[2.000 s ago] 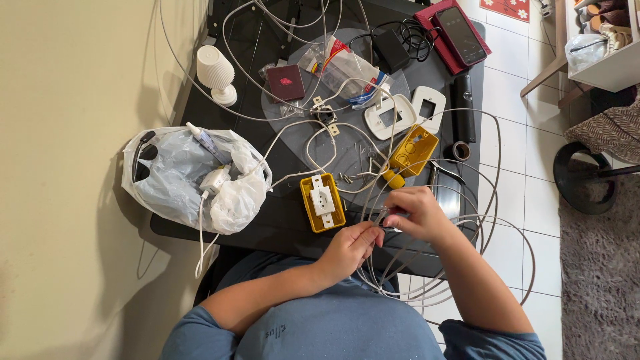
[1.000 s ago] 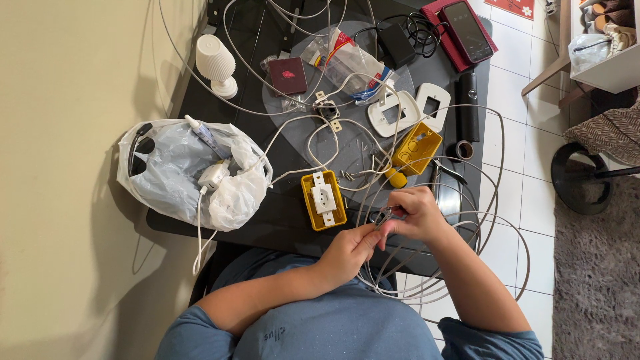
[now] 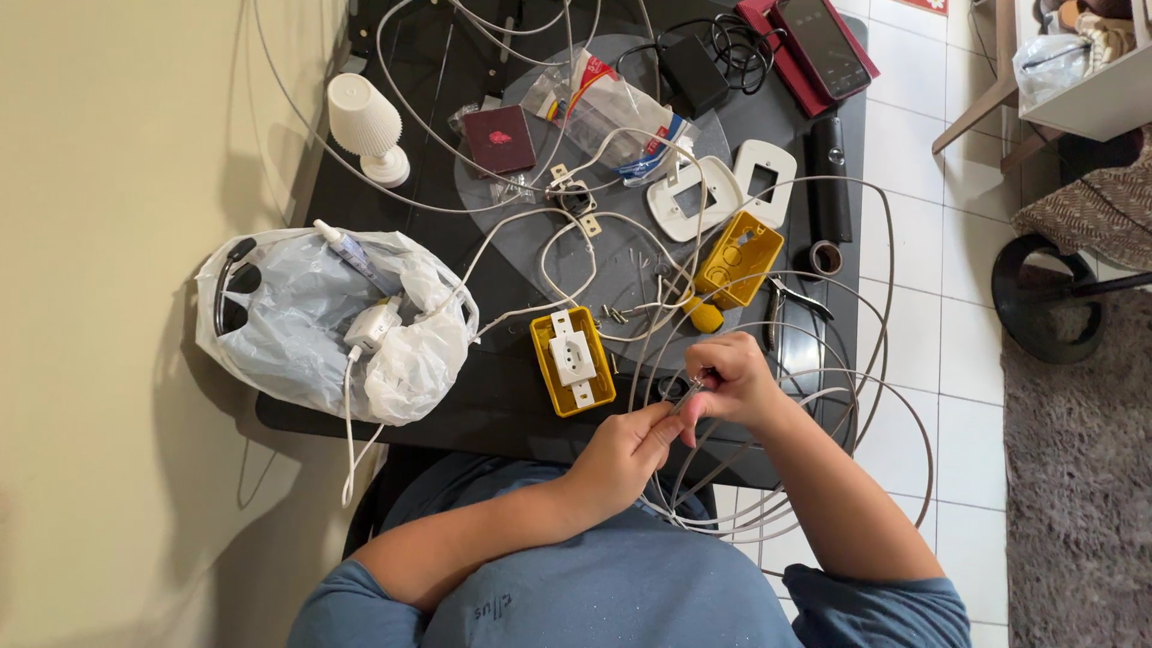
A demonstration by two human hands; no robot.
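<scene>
My left hand [image 3: 625,450] pinches a thin grey cable near the table's front edge. Against its fingertips, my right hand [image 3: 733,382] is closed around a small metal tool [image 3: 691,392], mostly hidden; its exact kind cannot be told. Loops of grey cable [image 3: 886,297] hang around both hands. Left of them sits a yellow electrical box [image 3: 544,360] with a white power socket [image 3: 572,357] in it. An empty yellow box [image 3: 738,261] lies beyond my right hand, beside a yellow round-ended piece [image 3: 703,315] and pliers [image 3: 799,299]. A wired socket module [image 3: 573,200] lies farther back.
A white plastic bag [image 3: 297,333] holding an adapter [image 3: 373,326] stands at the left, near a small white lamp [image 3: 364,112]. White cover plates [image 3: 693,200], loose screws [image 3: 616,314], clear packaging [image 3: 621,126], a tape roll [image 3: 824,258] and a phone in a red case [image 3: 823,45] lie about.
My right hand has turned a little around the tool, and red on it seen a second ago is now hidden. Both hands remain together at the cable.
</scene>
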